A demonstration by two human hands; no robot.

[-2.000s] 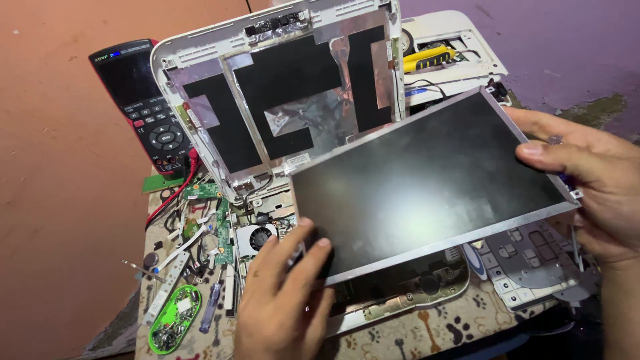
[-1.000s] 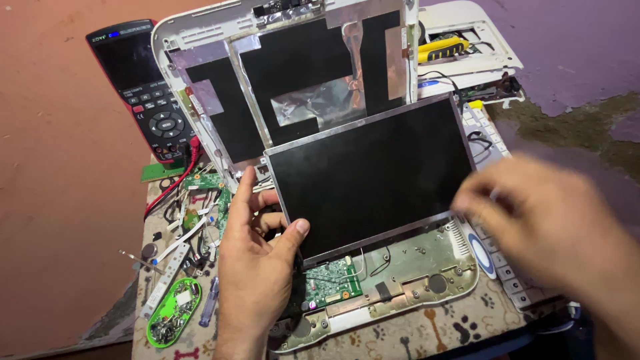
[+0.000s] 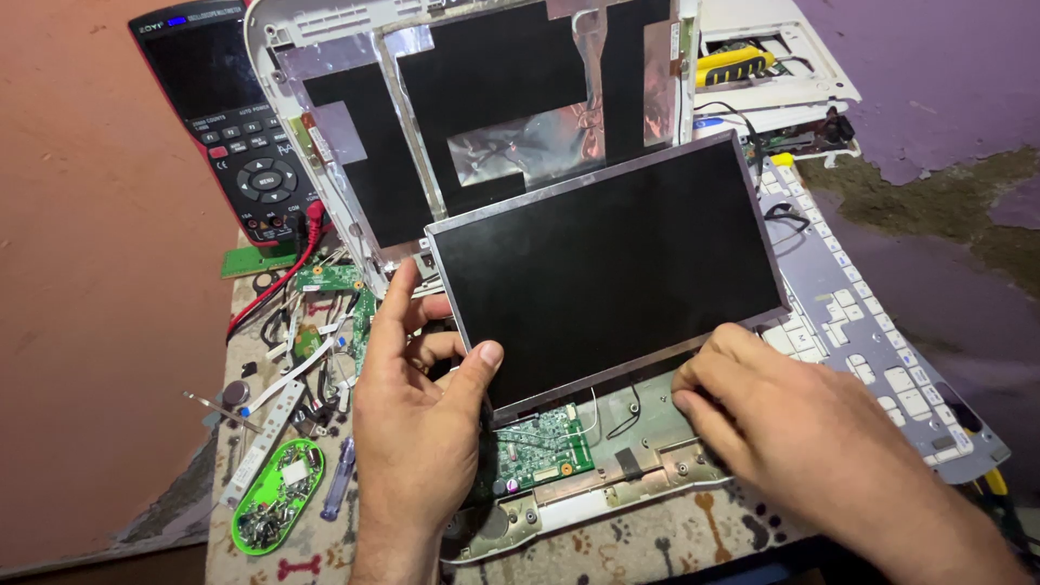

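Note:
My left hand grips the left edge of a metal-framed LCD panel, thumb on the front and fingers behind. The panel is tilted, its dark face toward me. My right hand is at the panel's lower right edge; its fingertips are partly hidden, so whether they grip it cannot be told. Below the panel lies the opened laptop base with a green circuit board and thin wires. Behind the panel stands the white laptop lid shell, lined with black sheet and foil.
A red and black multimeter stands at the left with a red lead. Loose boards, cables, a green tray of screws and a screwdriver lie on the patterned cloth. A keyboard and a white casing with a yellow tool are at the right.
My right hand let go of the panel's right side between the first two frames and has since come in to its lower right edge. My left hand has moved to the panel's left edge.

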